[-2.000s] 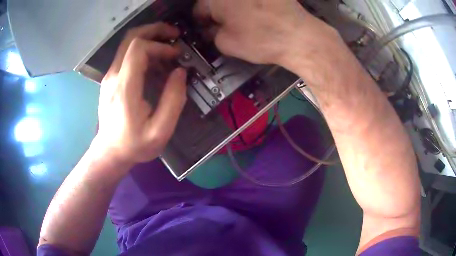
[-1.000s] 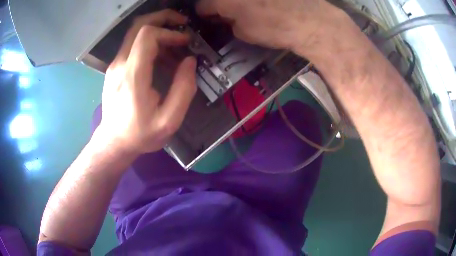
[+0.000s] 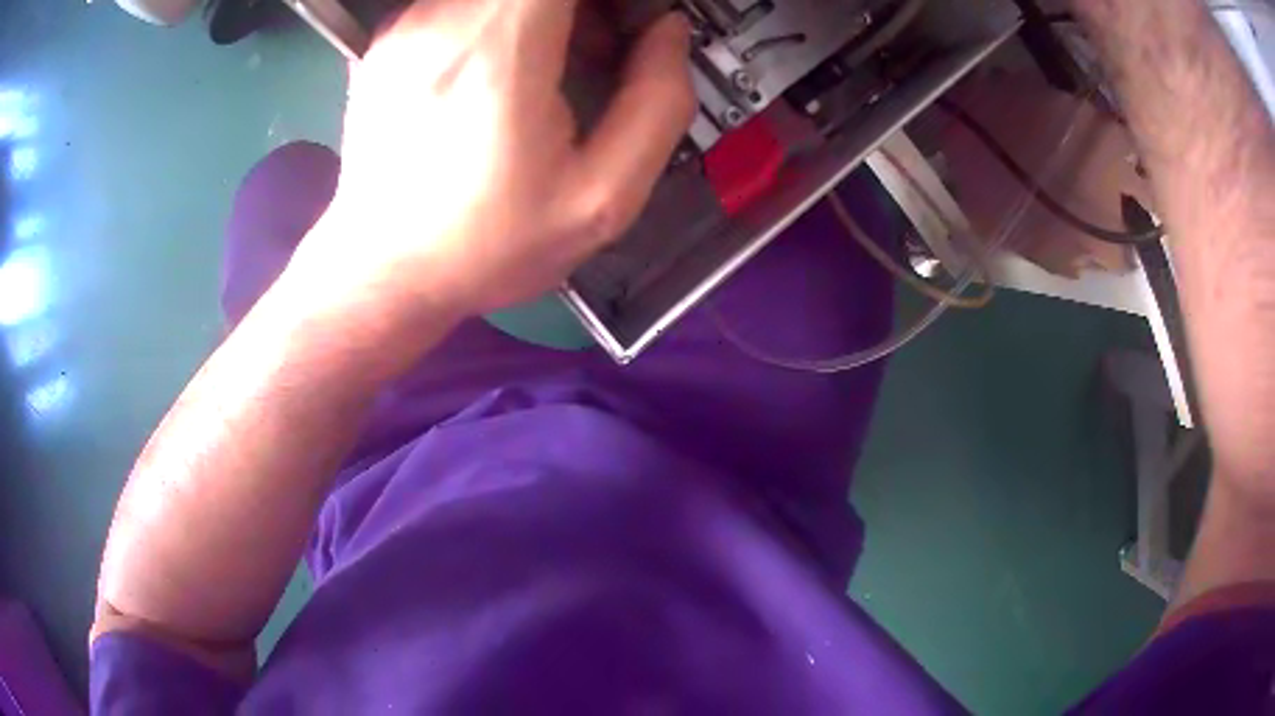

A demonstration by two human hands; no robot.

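The open metal machine housing [image 3: 783, 249] lies at the top centre, its near corner pointing down toward my lap. Inside it, the slotted metal plate [image 3: 794, 53] shows at the top edge, with a small clamp block with screw heads [image 3: 727, 91] beside it. My left hand [image 3: 517, 168] reaches into the housing left of the plate, thumb bent along the block. Its fingertips are hidden inside or cut off by the top edge, so any grip cannot be seen. My right hand is beyond the top edge at the right; only the wrist and forearm show.
A red piece [image 3: 748, 165] shows through the housing. Clear and yellowish tubing [image 3: 839, 367] loops below its right edge. A white frame [image 3: 1077, 287] and a brown panel [image 3: 1007, 168] stand at the right. My purple-clad legs [image 3: 825, 448] are below, over a green floor [image 3: 979, 560].
The view has shifted, so the housing sits higher and farther right. My right hand has left the housing and moved right, out of the picture. My left hand remains in the housing.
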